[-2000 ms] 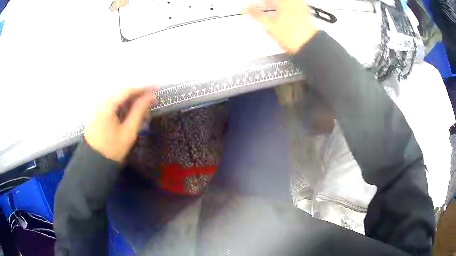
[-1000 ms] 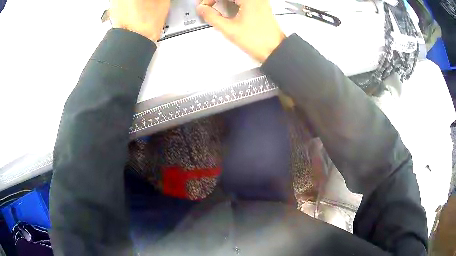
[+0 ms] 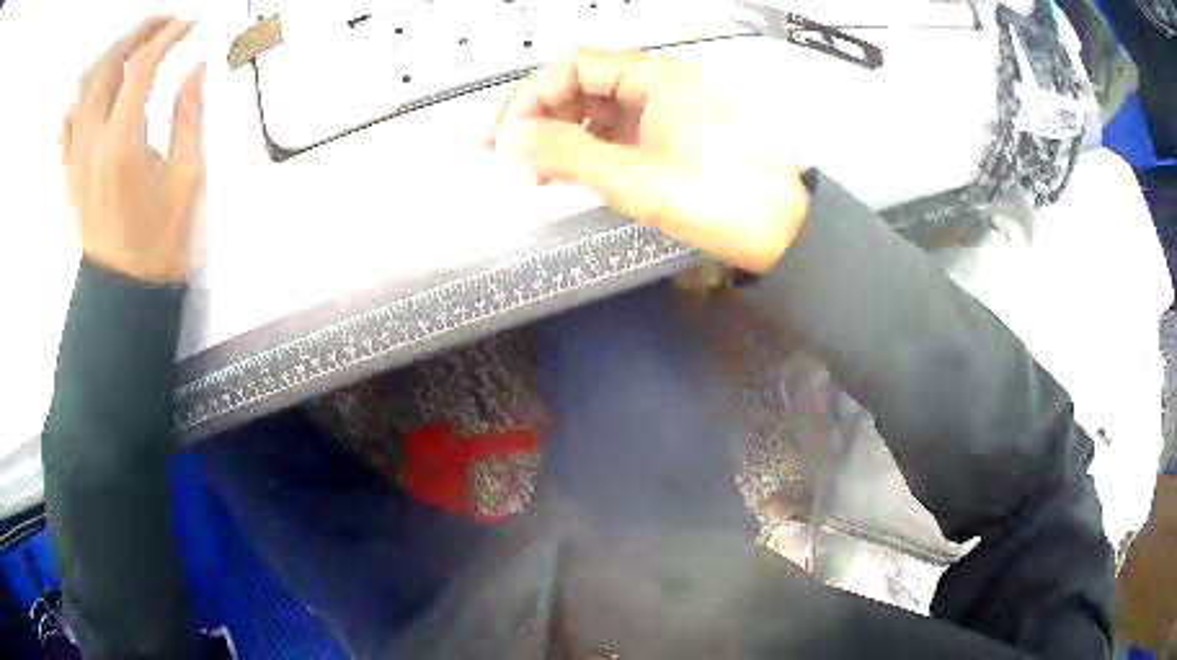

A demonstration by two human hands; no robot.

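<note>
My left hand (image 3: 136, 161) is over the white table at the left, fingers apart, with nothing seen in it. My right hand (image 3: 633, 142) is over the table near the middle, thumb and fingertips pinched together. Whether something fine, such as thread, is between them cannot be told. The flat cover plate (image 3: 426, 77) with small holes lies behind and left of my right hand. Dark thread snips (image 3: 839, 44) lie on the table to the right of it.
A grey ruler strip (image 3: 452, 310) runs along the table's front edge. A dark and white patterned bundle (image 3: 1033, 116) is at the table's right end, with pale fabric (image 3: 1097, 297) beyond it. A red object (image 3: 445, 471) is on the floor below. A small tan piece (image 3: 254, 41) lies beside the plate.
My left hand has moved from the plate to the left and opened. My right hand has come nearer the front edge, uncovering more of the plate.
</note>
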